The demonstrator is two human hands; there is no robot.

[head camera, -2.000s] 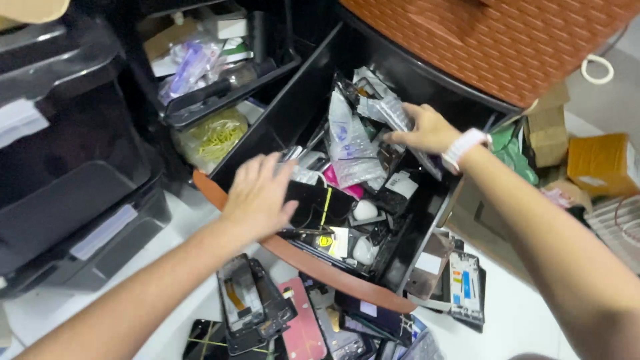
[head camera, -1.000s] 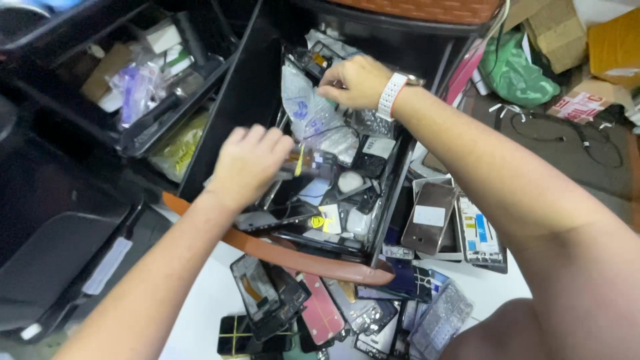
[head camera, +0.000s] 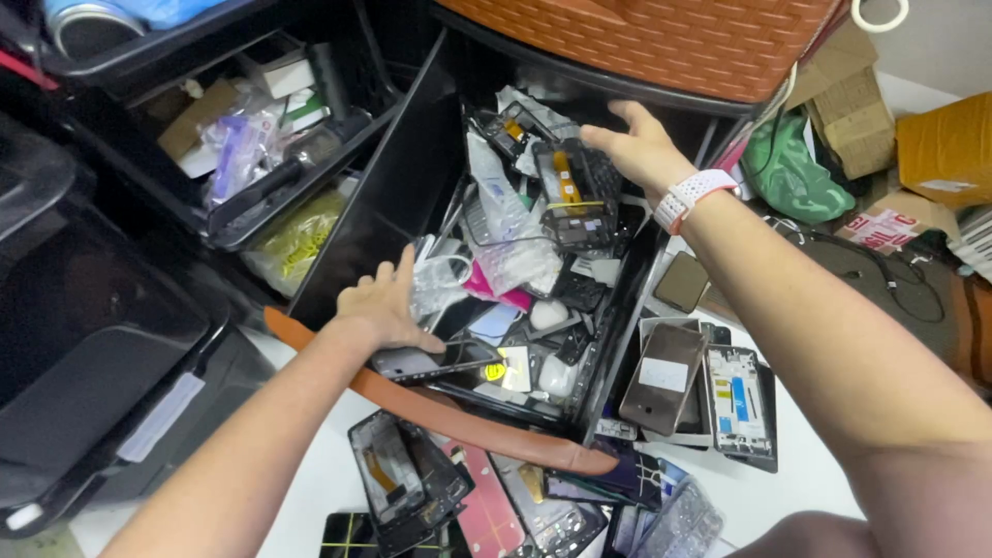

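An open black plastic drawer (head camera: 364, 182) with a brown front edge holds phone parts and clear bags. My left hand (head camera: 384, 306) is at its front left, fingers spread, its thumb over a dark phone frame (head camera: 434, 359); whether it grips the frame is unclear. At the back right my right hand (head camera: 639, 147), with a white watch strap, has thumb and fingers apart beside a phone mid-frame with an orange flex cable (head camera: 570, 178). Between the hands lie a bubble-wrap bag (head camera: 504, 209), a pink piece (head camera: 496, 288) and a white rounded charger-like piece (head camera: 549, 315).
Below the drawer, phone housings (head camera: 387, 465) and a pink phone back (head camera: 484, 504) lie on the white floor. Phones (head camera: 665, 380) are stacked at right, near a green plastic bag (head camera: 798, 174) and cardboard boxes (head camera: 945, 147). Black bins (head camera: 93, 310) stand at left.
The phone mid-frame with the orange flex cable now shows on top of the pile near my right hand. My right hand's fingers have opened from their earlier curl. My left hand has moved toward the drawer's front.
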